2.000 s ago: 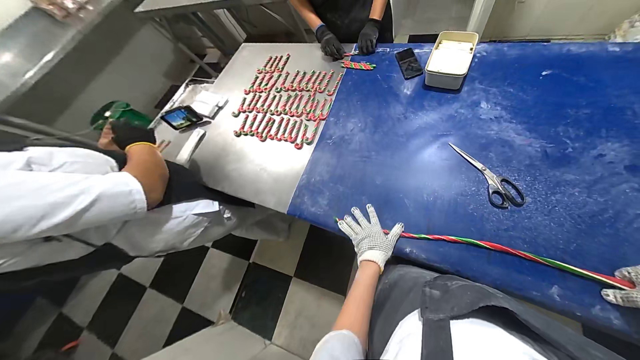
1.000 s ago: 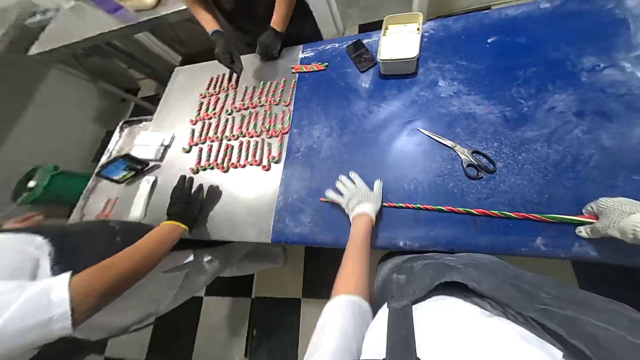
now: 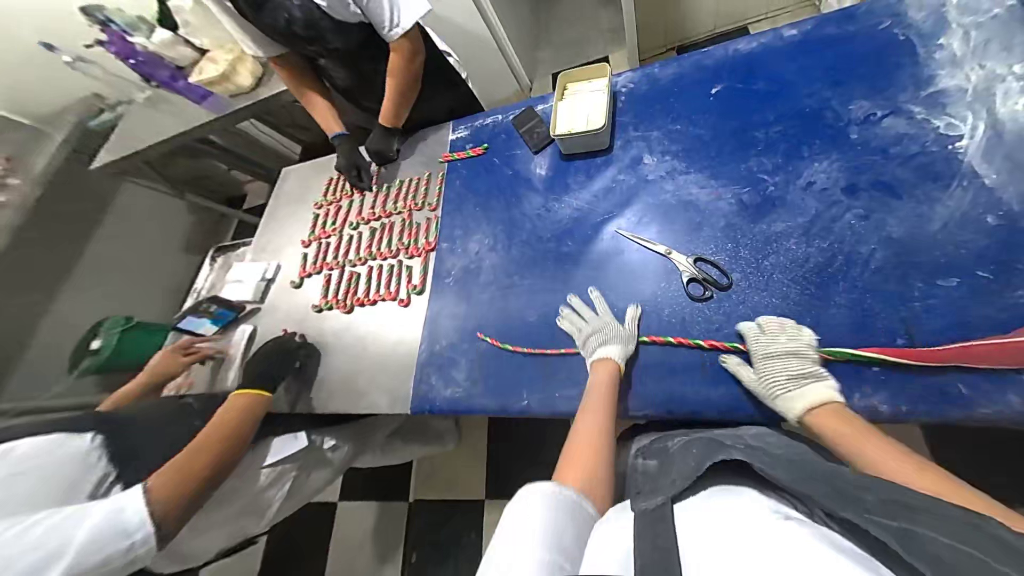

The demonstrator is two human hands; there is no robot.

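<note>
A twisted red, green and white candy rope [image 3: 692, 343] runs along the near edge of the blue work surface [image 3: 528, 264], its thin tip at the left and a thick, mostly red end at the right. My left hand [image 3: 600, 330], in a white knitted glove, lies over the thinner stretch with fingers spread. Further right, my gloved right hand [image 3: 780, 364] rests flat across the rope, fingers close together but not curled round it. Scissors with black handles [image 3: 684, 264] lie beyond my hands. Rows of small striped candy canes [image 3: 372, 240] cover part of the metal table section [image 3: 280, 232].
Two co-workers in black gloves stand at the metal section; one's hands [image 3: 364, 156] touch the far row of canes. Cut candy sticks [image 3: 464, 154], a dark flat object [image 3: 532, 130] and a container of pale pieces [image 3: 582, 108] sit at the far edge. A phone [image 3: 210, 317] lies left.
My right hand has moved left along the rope, closer to my left hand, and now lies flat on it. The rope's thick red end has come into view. The far co-worker's hands have moved together.
</note>
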